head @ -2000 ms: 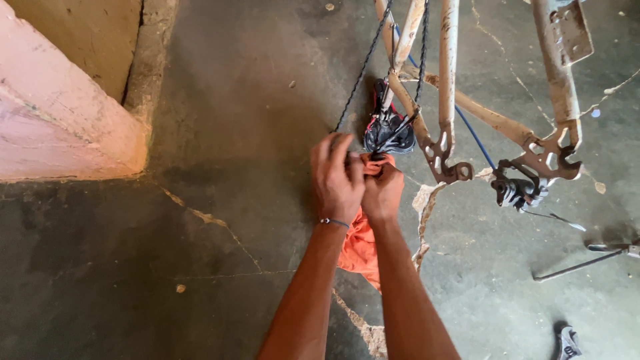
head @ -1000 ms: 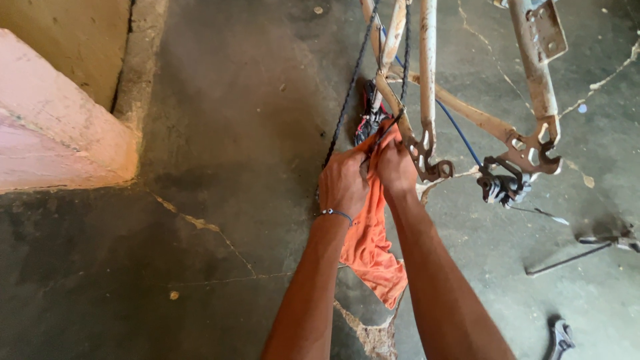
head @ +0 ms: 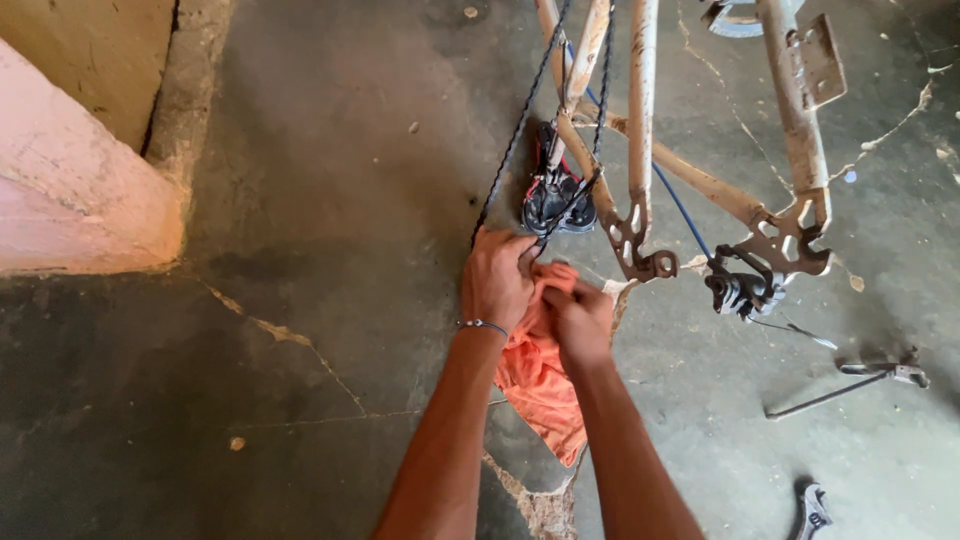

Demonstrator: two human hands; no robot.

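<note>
A black bicycle chain (head: pixel 504 154) hangs in a loop from the worn cream bicycle frame (head: pixel 641 112). My left hand (head: pixel 496 277), with a thin bracelet at the wrist, closes on the lower end of the chain; its fingertips are partly hidden. Just right of it my right hand (head: pixel 585 319) grips an orange cloth (head: pixel 544 397), which is bunched at the top and hangs down between my forearms. Directly above the hands is a black object with red edging (head: pixel 559 202), perhaps a bicycle saddle. A derailleur (head: pixel 742 285) hangs at the right dropout.
A kickstand-like metal part (head: pixel 885 375) and a small grey metal part (head: pixel 812 510) lie on the cracked concrete floor at the right. A pink wall corner (head: pixel 90 165) juts in at the left. A chainring part (head: pixel 731 19) shows at the top.
The cloth was up against the chain between both hands a second ago; now my right hand has it lower and to the right. My left hand remains at the chain.
</note>
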